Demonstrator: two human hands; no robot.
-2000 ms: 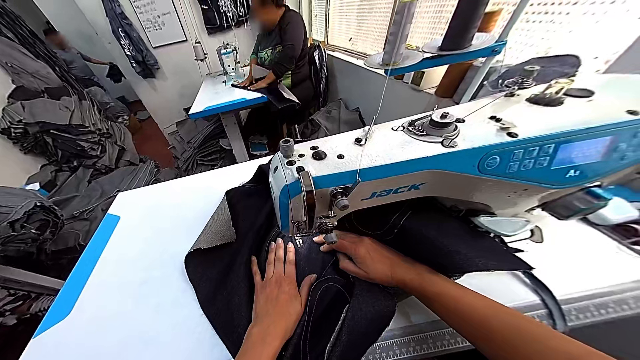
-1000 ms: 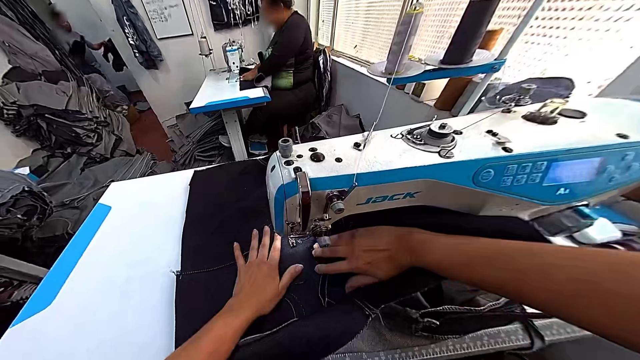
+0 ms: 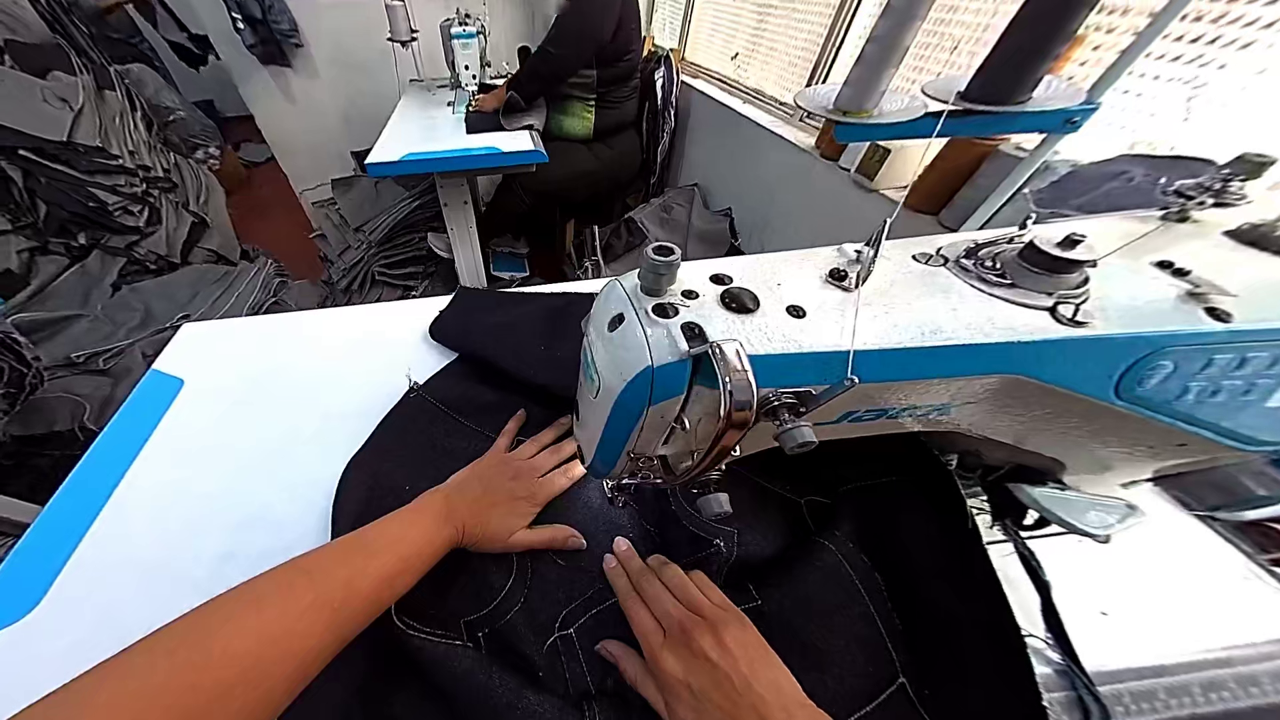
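Note:
A dark denim garment piece (image 3: 480,600) with pale stitching lies under the head of a white and blue Jack sewing machine (image 3: 680,370). The presser foot (image 3: 622,490) is over the cloth; whether it presses down cannot be told. My left hand (image 3: 515,490) rests flat on the denim, fingers spread, just left of the presser foot. My right hand (image 3: 690,630) lies on the denim nearer to me, below the foot, fingers close together and thumb out. Neither hand grips anything. The needle tip is not clearly visible.
The white table (image 3: 270,400) has a blue edge at the left. Behind it, a person (image 3: 590,80) sits at another sewing machine (image 3: 467,60). Piles of grey and dark cloth (image 3: 110,200) lie at the left. Thread cones (image 3: 1025,60) stand on a holder at the right.
My right hand has moved from beside the presser foot to the cloth nearer to me. The denim has shifted, with a folded part now behind the machine head. The view has shifted.

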